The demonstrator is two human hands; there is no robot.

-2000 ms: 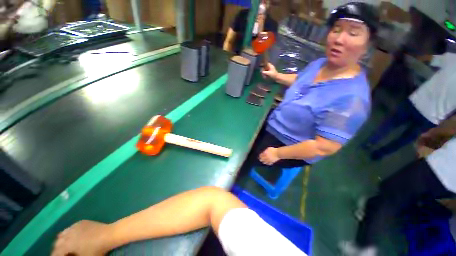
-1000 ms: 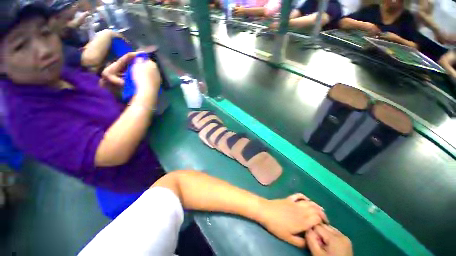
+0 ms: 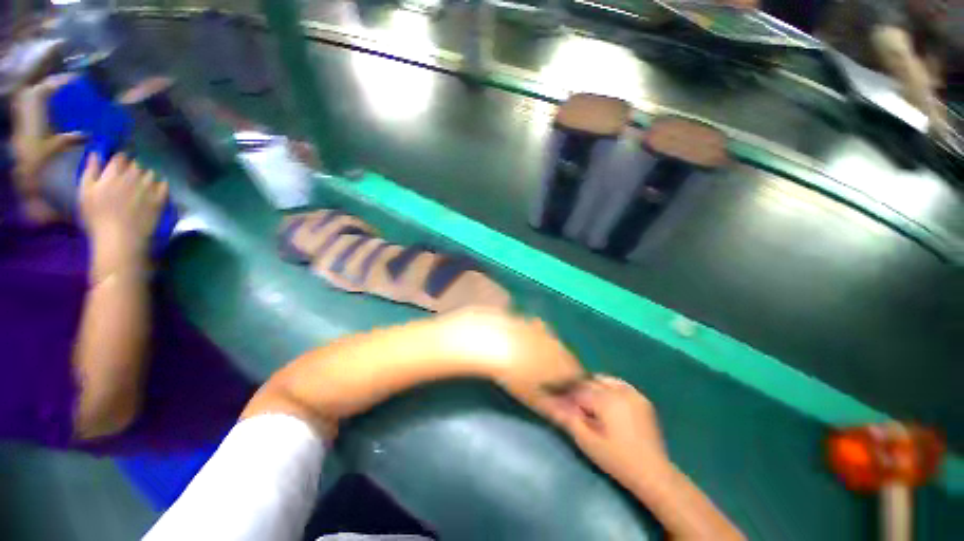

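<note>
My left hand and my right hand meet over the bench in front of me, blurred, with their fingers touching. Whether anything lies between them cannot be told. My left forearm passes just in front of a fanned row of wood-grain end caps, brown and dark, and partly hides its near end. Two grey speakers with brown tops stand upright side by side on the conveyor beyond the rail. An orange-headed mallet with a pale handle lies at the lower right, untouched, its handle cut off by the edge.
A light green rail divides the bench from the dark conveyor. A white bottle-like object stands beyond the caps. At left, a person in purple holds a blue cloth. A green post rises behind. Another worker's arm shows at upper right.
The view has swung right and down, bringing the mallet in at right. The two hands are still together, and my left forearm now overlaps the near end of the cap row.
</note>
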